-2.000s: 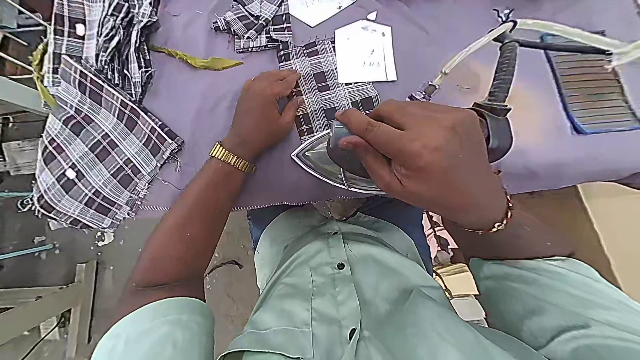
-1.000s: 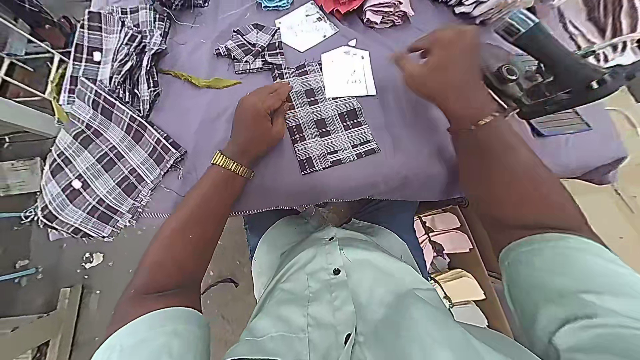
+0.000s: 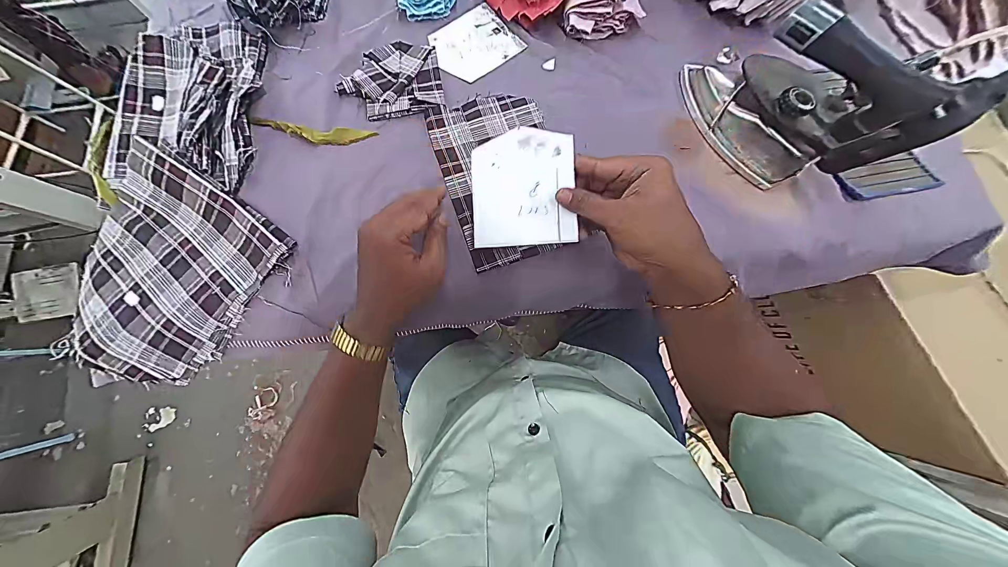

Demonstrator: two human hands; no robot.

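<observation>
My right hand (image 3: pixel 642 209) grips the right edge of a white card template (image 3: pixel 516 197) with a pointed top and handwriting on it. Under the template lies a plaid fabric piece (image 3: pixel 453 150), partly covered. At the fabric's left edge is my left hand (image 3: pixel 403 256), thumb and forefinger bent towards each other; whether it touches the cloth or pinches anything cannot be told. A folded plaid piece (image 3: pixel 398 79) lies just beyond, beside a second white template (image 3: pixel 476 43). The electric iron (image 3: pixel 776 118) rests on the cloth-covered table to the right of my right hand.
Frayed plaid pieces (image 3: pixel 173 268) hang over the left table edge (image 3: pixel 276 340). A yellow-green fabric strip (image 3: pixel 319 134) lies near them. Red (image 3: pixel 528 9), blue and pink fabric bundles line the far side. A blue-edged pad (image 3: pixel 890 177) sits behind the iron. A cardboard box (image 3: pixel 858 354) stands below right.
My right hand pressed the iron on the plaid piece two seconds ago, then let it go at the right. It now holds the white template, which lay at the fabric's upper right.
</observation>
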